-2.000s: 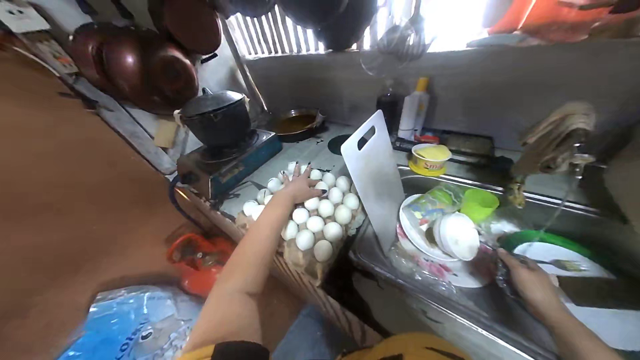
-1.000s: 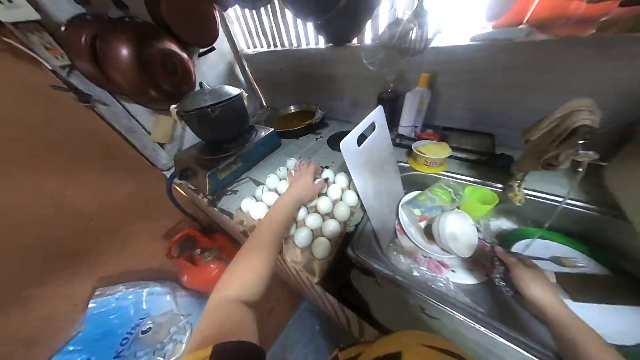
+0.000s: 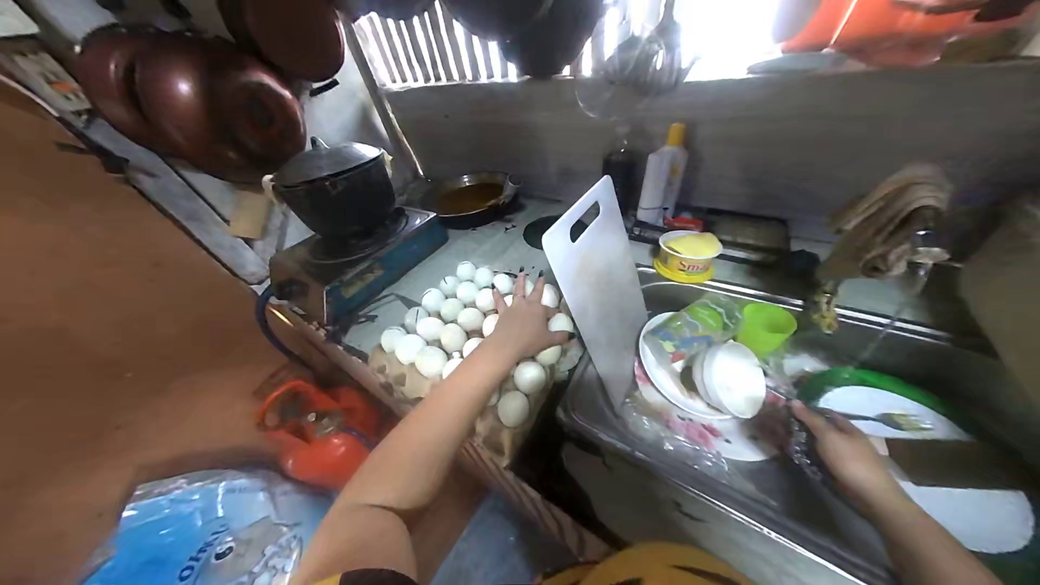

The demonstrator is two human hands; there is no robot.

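My left hand (image 3: 526, 318) lies palm down with spread fingers over white eggs (image 3: 453, 337) on a cardboard egg tray (image 3: 496, 435), which stands on the counter. Some eggs are hidden under the hand and forearm. My right hand (image 3: 837, 443) is at the sink, its fingers curled on a dark, shiny, crumpled thing (image 3: 803, 447) that I cannot identify. Left of that hand are a white bowl (image 3: 735, 380), a plate and a clear plastic bag. A fork (image 3: 894, 420) lies on a white plate to its right.
A white cutting board (image 3: 597, 284) leans upright between eggs and sink (image 3: 691, 479). Behind the eggs stand a black pot (image 3: 337, 195) on a gas stove (image 3: 357, 264) and a pan (image 3: 471, 199). Water runs from the faucet (image 3: 928, 244). A red gas cylinder (image 3: 325, 439) stands lower left.
My left hand has moved right over the eggs since one second ago, with its fingers more spread. My right hand has stayed at about the same place in the sink.
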